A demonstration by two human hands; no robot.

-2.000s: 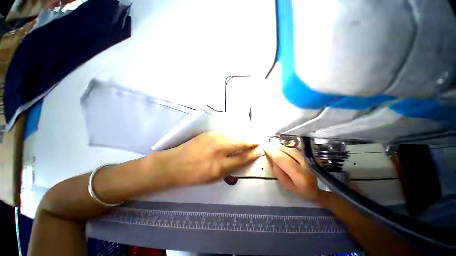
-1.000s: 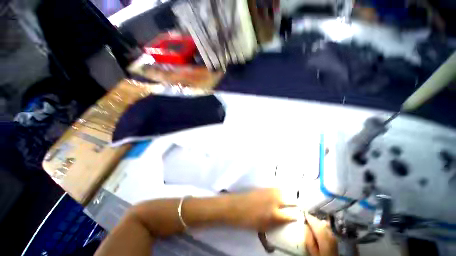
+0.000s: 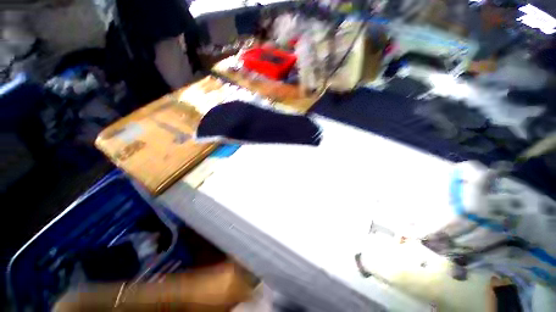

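Observation:
My left forearm and hand (image 3: 210, 287) are at the bottom edge, below the table front and beside the blue basket. They are blurred, and the fingers cannot be made out. A pale patch (image 3: 263, 300) shows at the hand's end; I cannot tell if it is held cloth. My right hand is out of the picture. A stack of navy fabric pieces (image 3: 259, 125) lies at the table's far left, partly on the carton. The white sewing machine head (image 3: 478, 192) and the machine bed (image 3: 411, 271) are at the right, blurred.
The flattened carton (image 3: 155, 143) covers the left end of the white table (image 3: 317, 189). A blue basket (image 3: 39, 244) with dark contents stands below the table edge. A red container (image 3: 268, 62) and dark fabric heaps (image 3: 381, 119) are behind. A dark phone (image 3: 507, 297) lies bottom right.
The view has swung left and the machine sits lower right. My left hand has left the needle area and moved below the front edge. The pale pieces no longer show on the table. My right hand has gone out of view.

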